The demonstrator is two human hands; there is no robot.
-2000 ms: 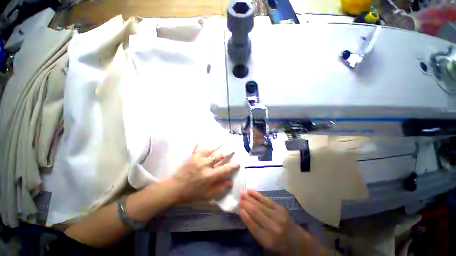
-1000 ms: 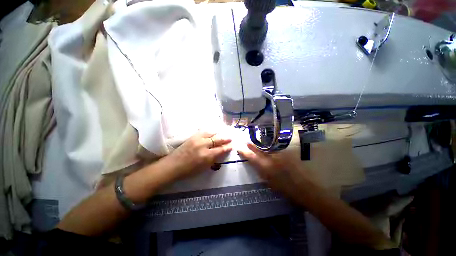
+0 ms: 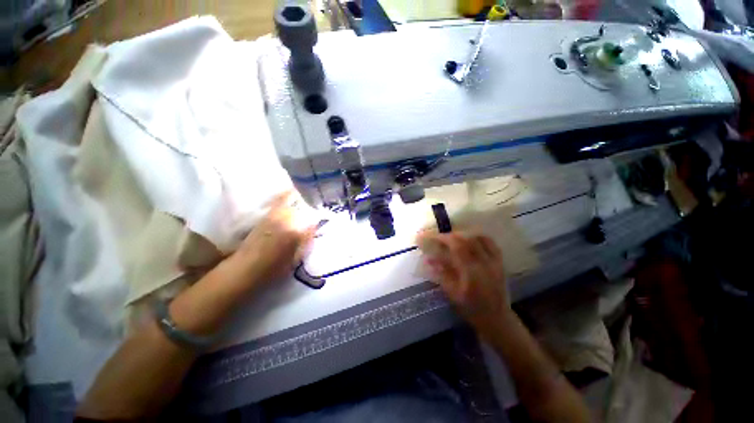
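Observation:
A large cream garment panel [image 3: 178,103] lies bunched left of the needle area on the sewing machine [image 3: 496,91]. My left hand [image 3: 285,231] is at its edge, just left of the presser foot, holding the cloth; lamp glare washes out its fingertips. My right hand [image 3: 467,268] is right of the needle, with curled fingers on a flat beige facing piece [image 3: 513,235]. A black label [image 3: 442,218] lies on this piece just above my fingers. The needle is hard to make out in the glare.
Stacked beige panels [image 3: 15,248] hang at the far left. The ruler-marked front edge [image 3: 331,335] runs below my hands. More beige pieces [image 3: 591,322] lie below the table at the right. A dark control panel [image 3: 628,139] is on the machine head.
My right hand has moved from the needle area to the beige piece at the right. My left hand stays by the panel's edge. The view has shifted to the right.

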